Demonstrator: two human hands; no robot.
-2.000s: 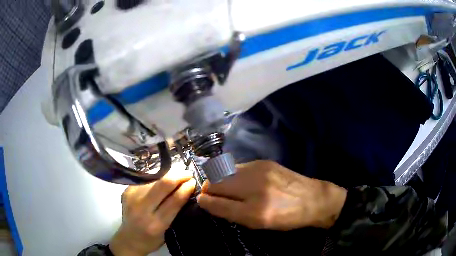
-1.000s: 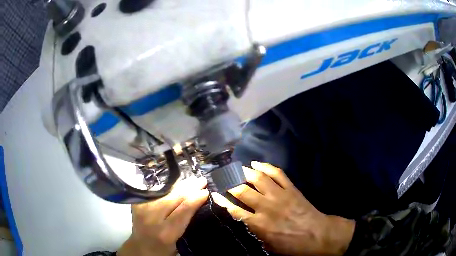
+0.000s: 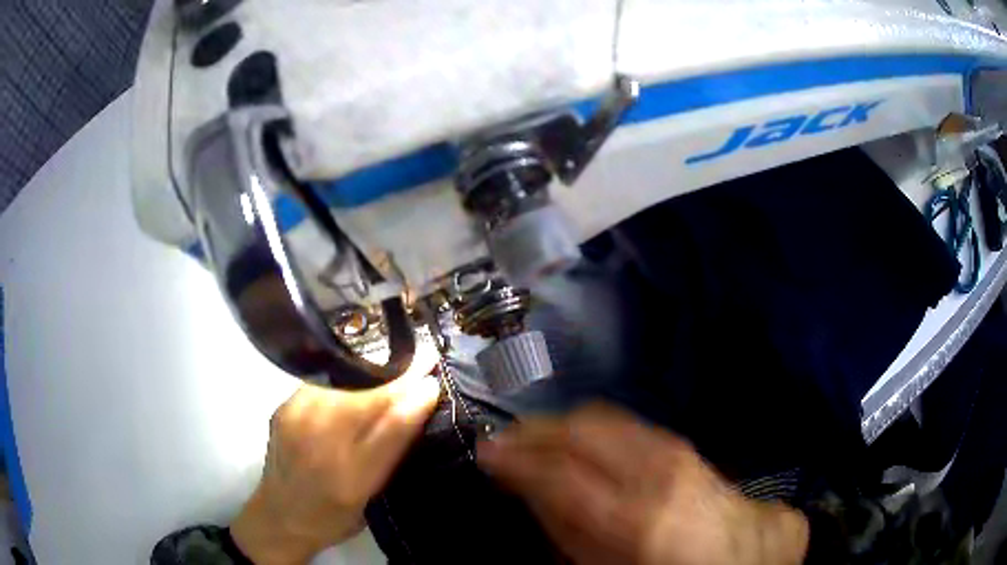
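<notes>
The dark navy garment (image 3: pixel 773 287) lies under and right of the machine arm, and a strip with pale stitch lines (image 3: pixel 453 486) runs toward me from the lit needle area (image 3: pixel 436 320). My left hand (image 3: pixel 337 452) presses the cloth at the left of the strip, fingertips beside the needle area. My right hand (image 3: pixel 618 480) is blurred; its fingertips are at the strip's right edge, a little nearer me, and whether they pinch the cloth is unclear. The grey tension knob (image 3: pixel 516 362) covers part of the cloth behind the fingers.
The white machine head (image 3: pixel 364 99) with its blue stripe spans the top. A curved shiny guard (image 3: pixel 248 276) stands left of the needle area. Blue-teal scissors (image 3: pixel 955 237) lie at the far right. The white table (image 3: pixel 110 353) shows at the left.
My right hand has moved back toward me from the knob, and more of the stitched strip shows between the hands. My left hand stays near the needle. The camera view has shifted slightly.
</notes>
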